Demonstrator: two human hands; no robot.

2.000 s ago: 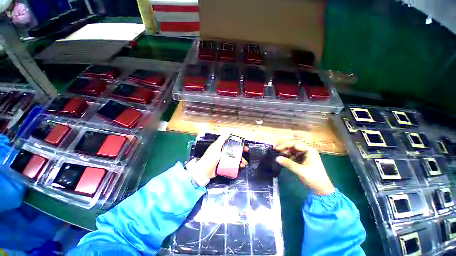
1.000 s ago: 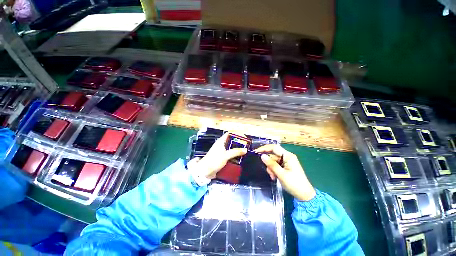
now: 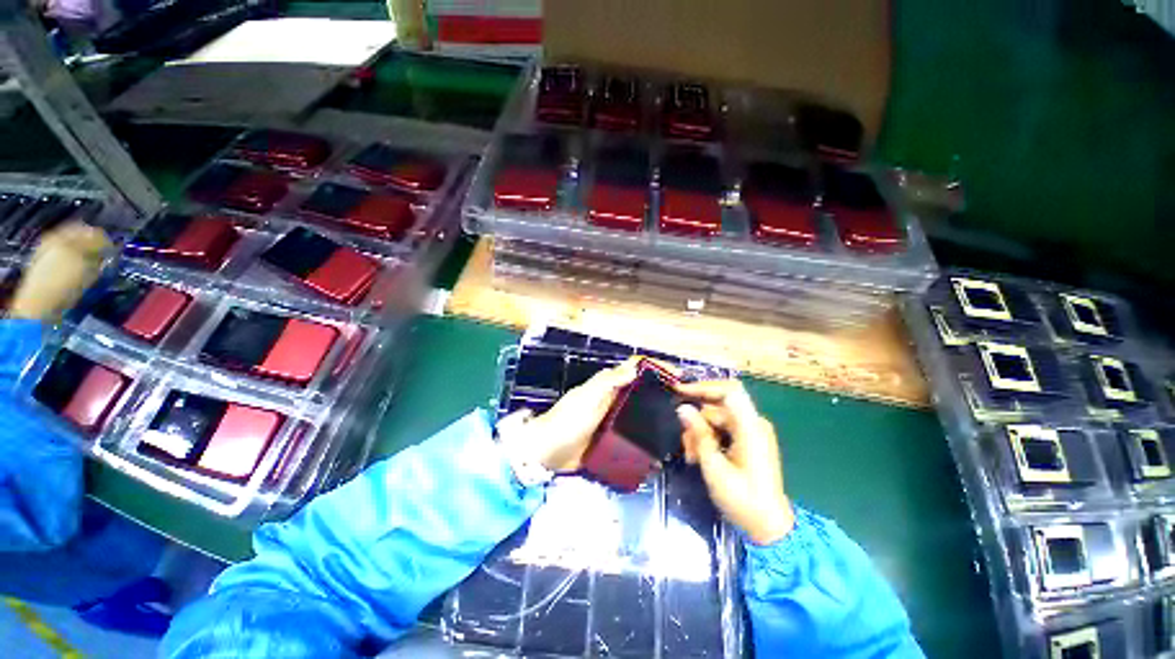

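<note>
A red-and-black device unit (image 3: 634,431) is held tilted above the central work tray (image 3: 515,605), its red end toward me and its black end away. My left hand (image 3: 576,418) grips it from the left side. My right hand (image 3: 737,451) is at the unit's right edge with thumb and fingers bent against the black end. Whether a thin tool is between the right fingers cannot be told. The tray below shows strong glare and thin curved pale lines.
Clear trays of red-and-black units stand at left (image 3: 322,425) and on a stack at the rear (image 3: 702,245), above a wooden board (image 3: 825,350). A tray of pale-framed black parts (image 3: 1044,453) is at right. Another person's hand (image 3: 62,268) is at far left.
The held unit has turned from its pale-framed window side to a plain black and red face. My right hand stays at its edge. Another person's hand has appeared at far left.
</note>
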